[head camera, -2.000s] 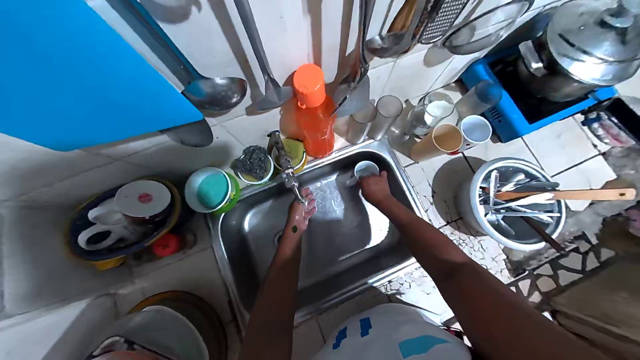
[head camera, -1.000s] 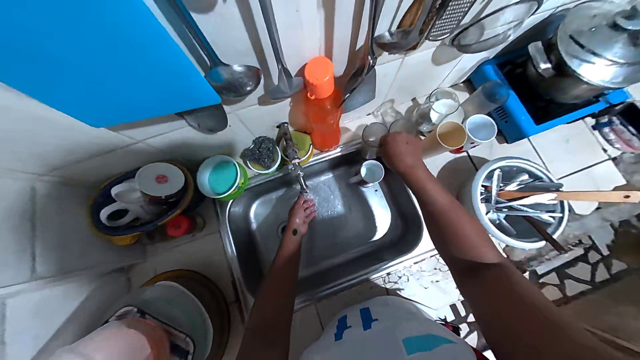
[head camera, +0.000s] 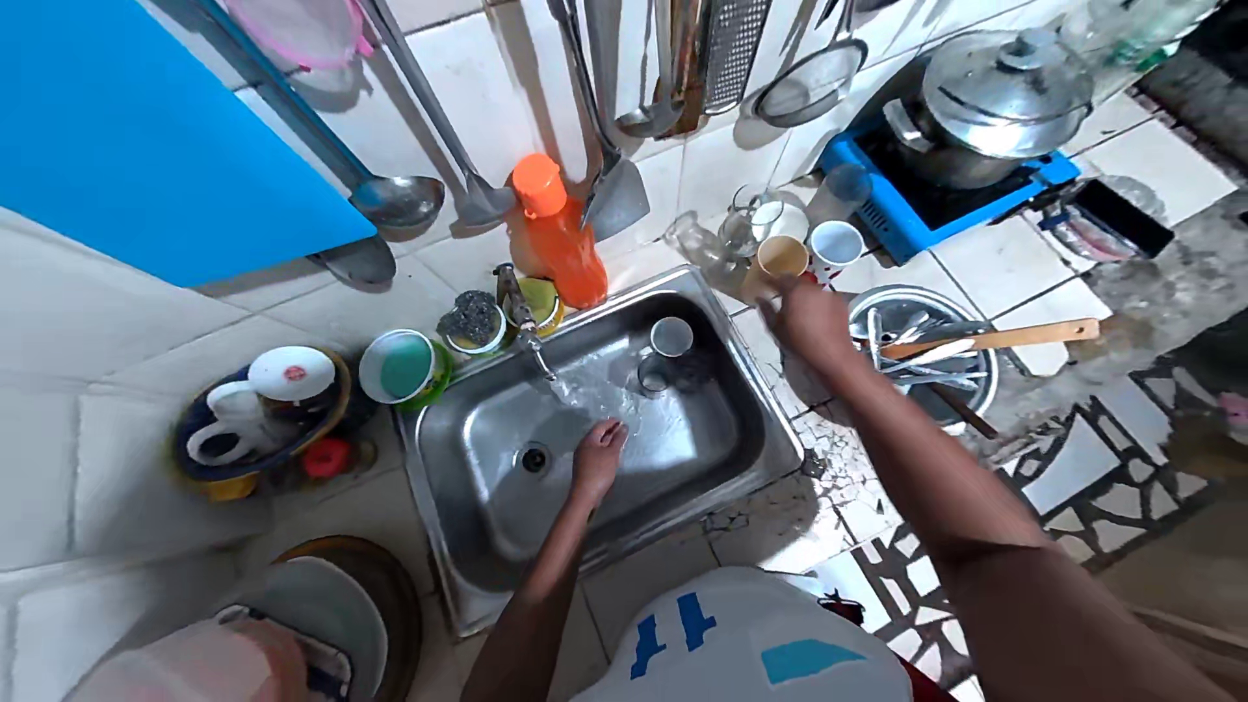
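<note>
My left hand (head camera: 598, 456) hangs over the stainless steel sink (head camera: 487, 526), fingers together near the running water, with nothing seen in it. The faucet (head camera: 524, 317) pours into the basin. A white mug (head camera: 671, 336) and a clear glass (head camera: 654, 372) stand in the sink's back right corner. Over the counter to the right, my right hand (head camera: 807, 322) has its fingers at a tan cup (head camera: 782, 258); the grip is partly hidden. Beside that cup are a white cup (head camera: 836, 244) and several clear glasses (head camera: 741, 229).
An orange bottle (head camera: 565, 244) stands behind the sink, near a steel-wool scrubber (head camera: 473, 319) and a green tub (head camera: 400, 369). At right are a basin of cutlery (head camera: 983, 390) and a pot (head camera: 975, 117) on a blue stove (head camera: 902, 229). Left is a bowl of mugs (head camera: 341, 390).
My right hand has moved from the clear glasses to the tan cup. A clear glass now stands in the sink beside the mug, which my right hand held two seconds ago. My left hand is lower.
</note>
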